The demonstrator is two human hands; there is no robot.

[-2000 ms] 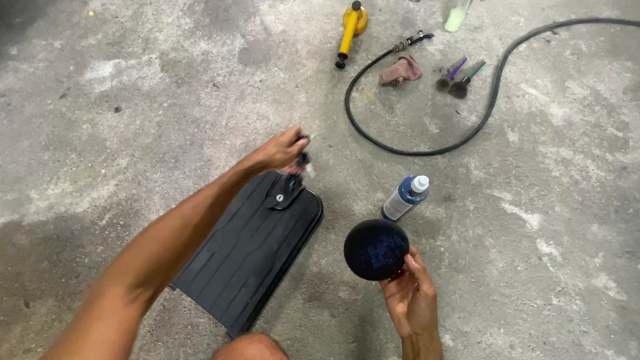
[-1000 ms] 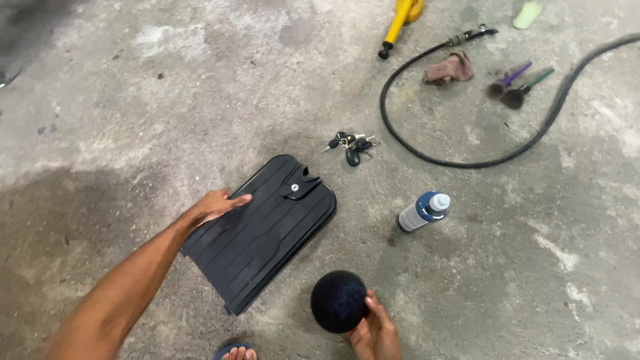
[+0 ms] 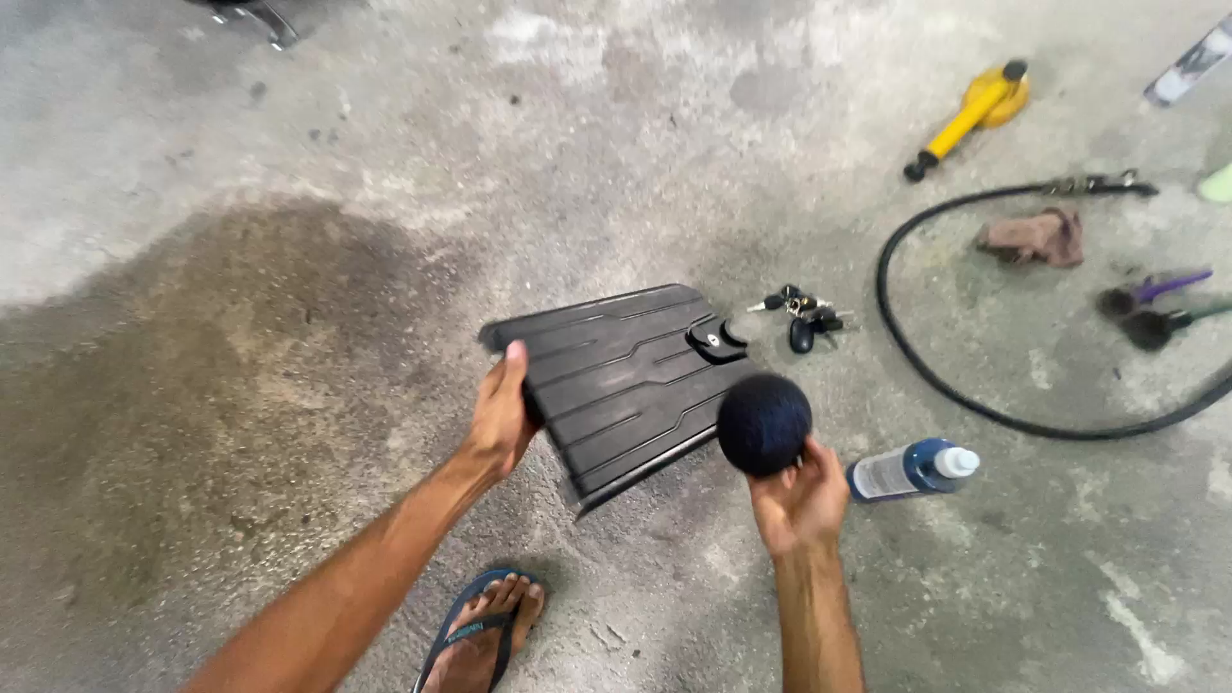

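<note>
My left hand [image 3: 502,414] grips the near left edge of a black ribbed plastic panel [image 3: 626,385], thumb on top and fingers hidden beneath. A black latch with a lock [image 3: 714,340] sits at the panel's right end. In my right hand [image 3: 799,496] is a round dark applicator pad [image 3: 765,424], held from below by the fingertips; it overlaps the panel's lower right corner in view. Just right of that hand, a bottle of blue liquid with a white cap [image 3: 910,471] bears a label. A bunch of keys [image 3: 801,316] lies beyond the latch.
On the concrete floor at right lie a black hose [image 3: 895,327], a brown cloth [image 3: 1035,238], two brushes [image 3: 1145,308] and a yellow tool [image 3: 967,120]. A spray can or bottle [image 3: 1192,63] is at the upper right. My sandalled foot [image 3: 486,630] is below the panel.
Two seconds ago my left hand was over the latch end, holding something dark; one second ago it was at the panel's left side and the keys lay on the floor. The panel has since turned.
</note>
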